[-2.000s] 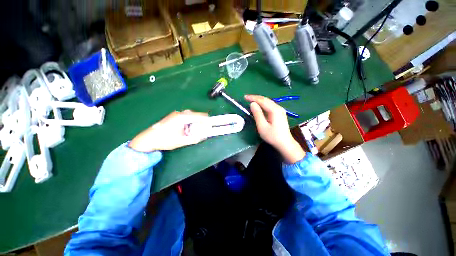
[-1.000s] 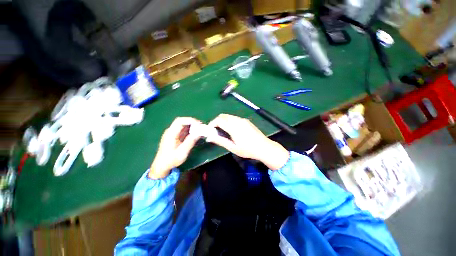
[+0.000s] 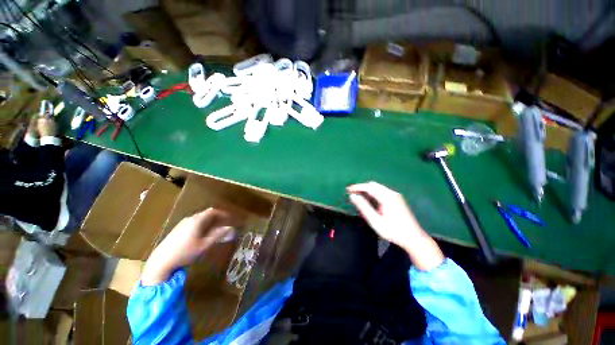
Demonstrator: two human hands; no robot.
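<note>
My left hand (image 3: pixel 185 244) is blurred over the open cardboard carton (image 3: pixel 209 205) below the bench. A small white patch shows by its fingertips; whether the hand holds it is unclear. White loop-shaped pieces (image 3: pixel 244 259) lie in the carton. My right hand (image 3: pixel 394 219) is over the bench's front edge, fingers slightly curled and apart, with nothing visible in it. The pile of white housings (image 3: pixel 270 91) lies at the back left of the green bench (image 3: pixel 350 151).
The mallet (image 3: pixel 462 199) and blue-handled nippers (image 3: pixel 516 222) lie at right. The blue bin (image 3: pixel 336 93) is beside the pile. Two grey cylindrical tools (image 3: pixel 533 151) stand far right. Cardboard boxes (image 3: pixel 391 77) line the back. Another person's hands (image 3: pixel 46 127) show far left.
The view has swung left. My hands, together around a white piece a second ago, are now apart. My left hand has moved left and down over the carton.
</note>
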